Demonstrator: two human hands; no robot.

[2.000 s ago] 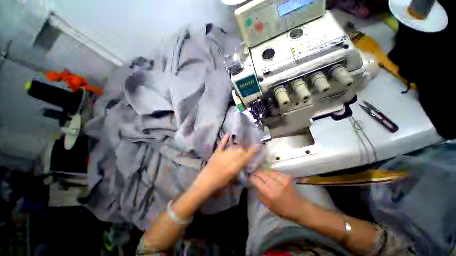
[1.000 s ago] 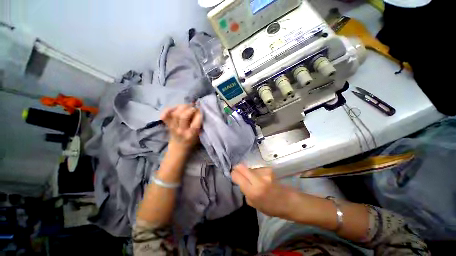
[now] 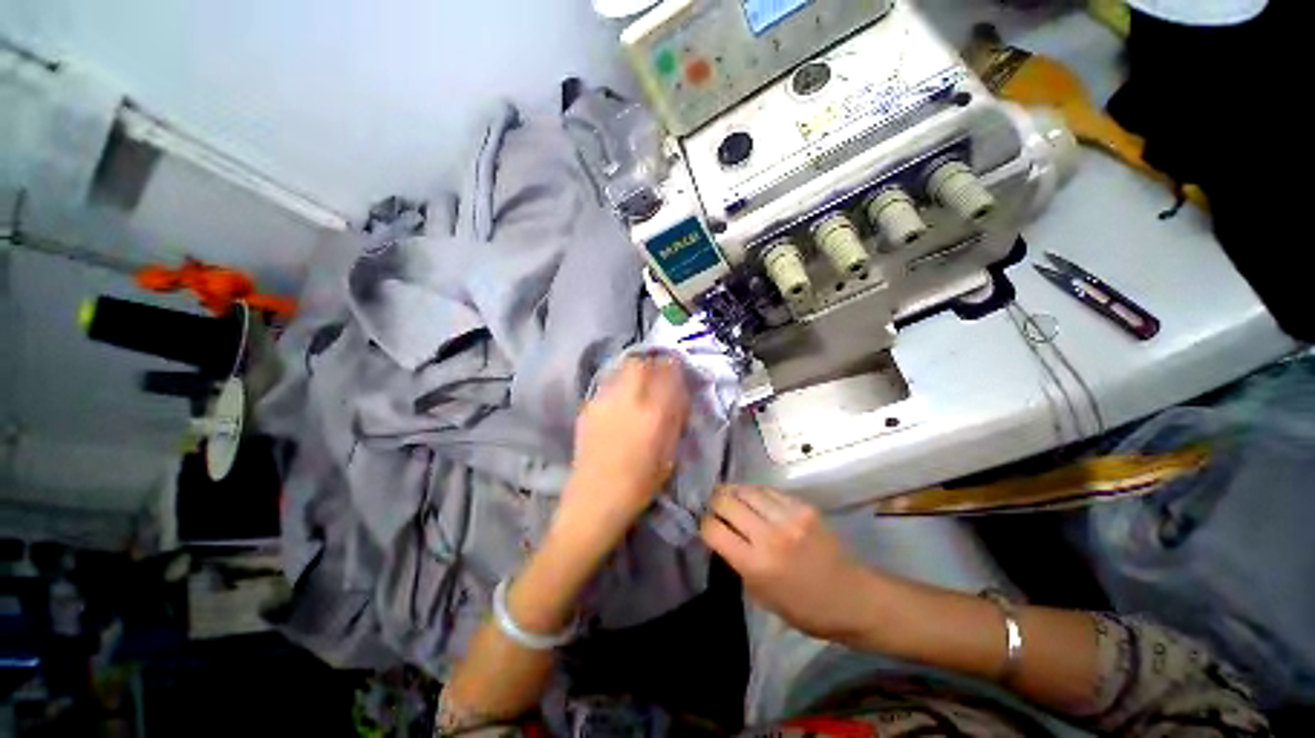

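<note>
A large heap of grey cloth [image 3: 433,418] lies left of the cream-white overlock machine [image 3: 865,188]. My left hand [image 3: 632,430] is closed on the cloth just left of and below the needle area [image 3: 736,320]; its fingertips are partly hidden by the hand itself. My right hand [image 3: 772,545] pinches the cloth edge in front of the machine's front left corner. The cloth between my hands reaches up beside the presser area. I cannot see clearly whether it lies under the foot.
Thread snips [image 3: 1099,296] and a thin looped item [image 3: 1053,368] lie on the white table right of the machine. A yellow-black table edge [image 3: 1046,483] borders a clear plastic bag [image 3: 1211,534]. A black cone [image 3: 166,335] and orange cloth [image 3: 209,286] are at left; black cloth [image 3: 1226,144] is at right.
My left hand has moved right and down from the heap towards the needle area. My right hand still holds the edge, slightly further right. The whole view has shifted a little.
</note>
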